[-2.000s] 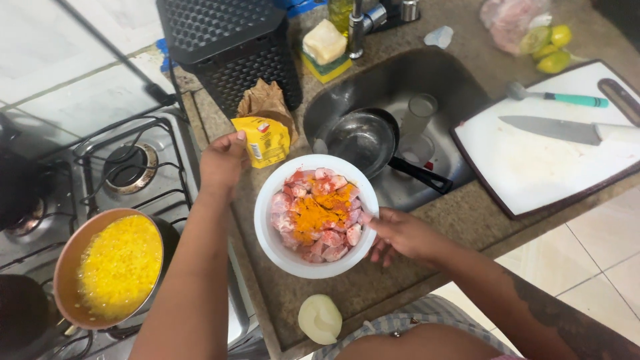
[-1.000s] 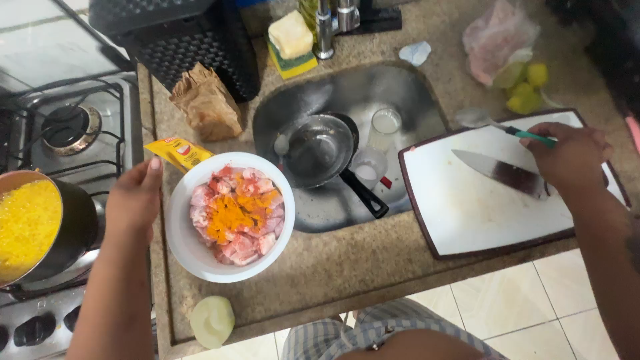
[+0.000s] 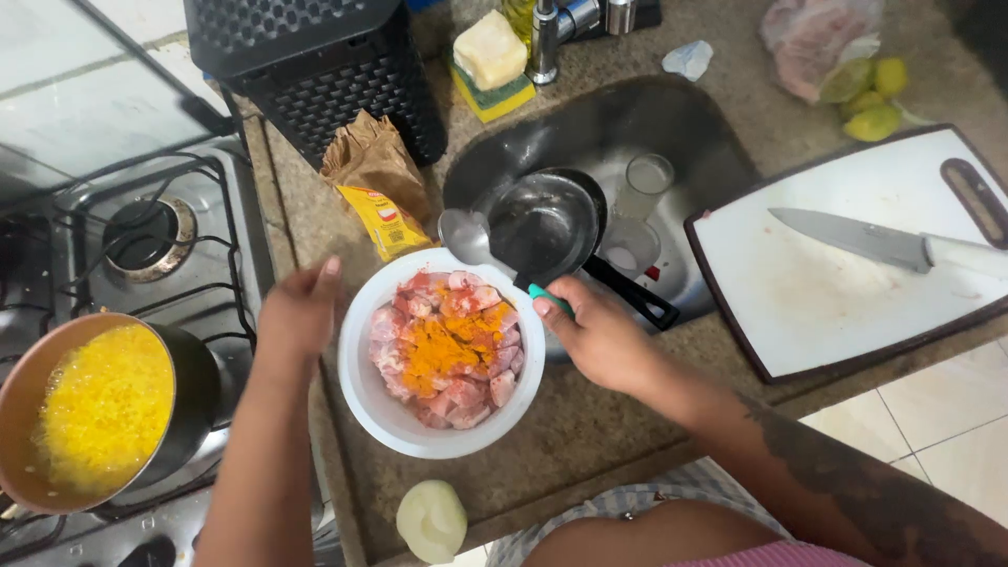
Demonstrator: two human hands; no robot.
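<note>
A white plastic bowl (image 3: 356, 370) of raw meat pieces (image 3: 465, 398) stands on the stone counter, with orange and red powder (image 3: 449, 346) heaped on the meat. My right hand (image 3: 602, 331) grips the green handle of a metal spoon (image 3: 470, 239), whose head is over the bowl's back rim, above the powder and meat level. Just left of the bowl is my left hand (image 3: 303, 311), holding nothing that I can see, its thumb raised. Behind the bowl a yellow seasoning packet (image 3: 382, 220) leans against a crumpled brown paper bag (image 3: 378, 153).
A pot of bubbling yellow food (image 3: 110, 409) sits on the gas stove at left. Pans (image 3: 543, 224) and glasses lie in the sink. A knife (image 3: 858, 236) rests on the white cutting board (image 3: 827, 315). Half an onion (image 3: 431, 520) is near the counter's front edge; sponge and limes stand behind.
My right hand has brought the spoon from the cutting board to the bowl. My left hand, at the yellow packet two seconds ago, is away from it now.
</note>
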